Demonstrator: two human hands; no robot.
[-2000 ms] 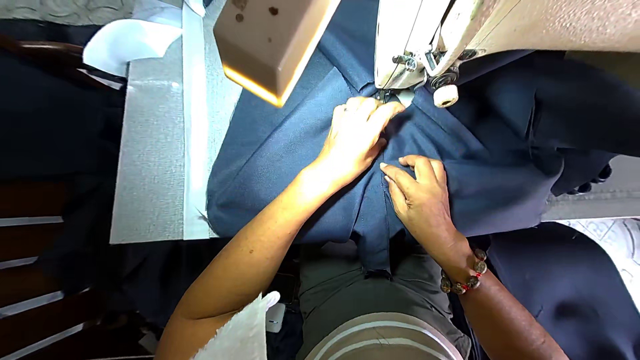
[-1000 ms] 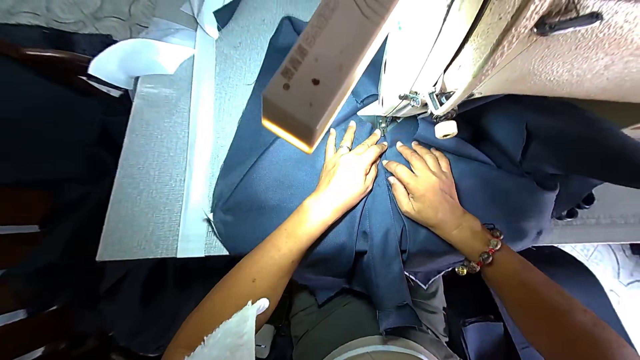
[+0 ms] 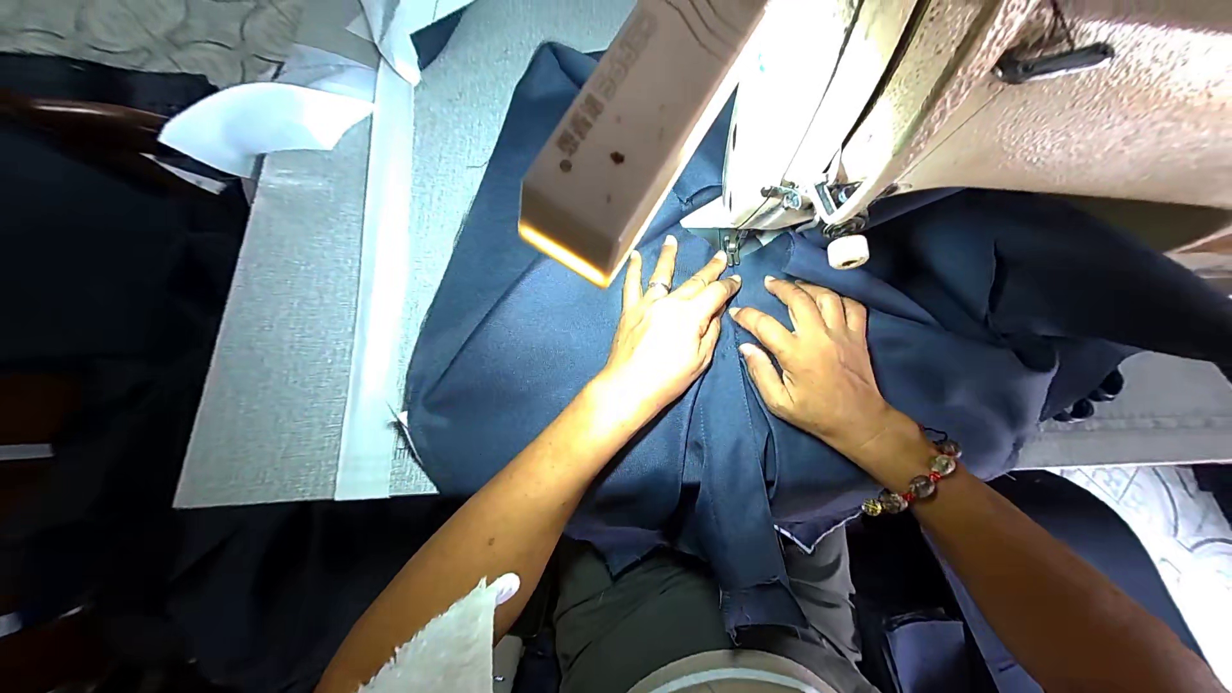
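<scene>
Navy blue fabric (image 3: 539,337) lies bunched across the table of a sewing machine (image 3: 1039,125) and hangs over its front edge. My left hand (image 3: 674,327) rests flat on the cloth with fingers spread, its fingertips just left of and below the presser foot (image 3: 733,248). My right hand (image 3: 818,361) presses on the cloth to the right, fingers slightly apart, close to the left hand but with a small gap. The presser foot sits on the fabric; whether the needle is in the cloth cannot be told. A seamed strip of the cloth runs down between my hands.
A lamp head (image 3: 621,144) hangs over the cloth at upper left of the needle area. White pieces (image 3: 269,120) lie at the back left of the grey table (image 3: 279,337). Fabric is heaped on the machine's right side, and a dark seat (image 3: 1078,539) is at the lower right.
Two seconds ago my left hand was bent at the presser foot and the right lay lower; both now lie spread on the cloth. More of the strip hangs toward my lap. The view has shifted.
</scene>
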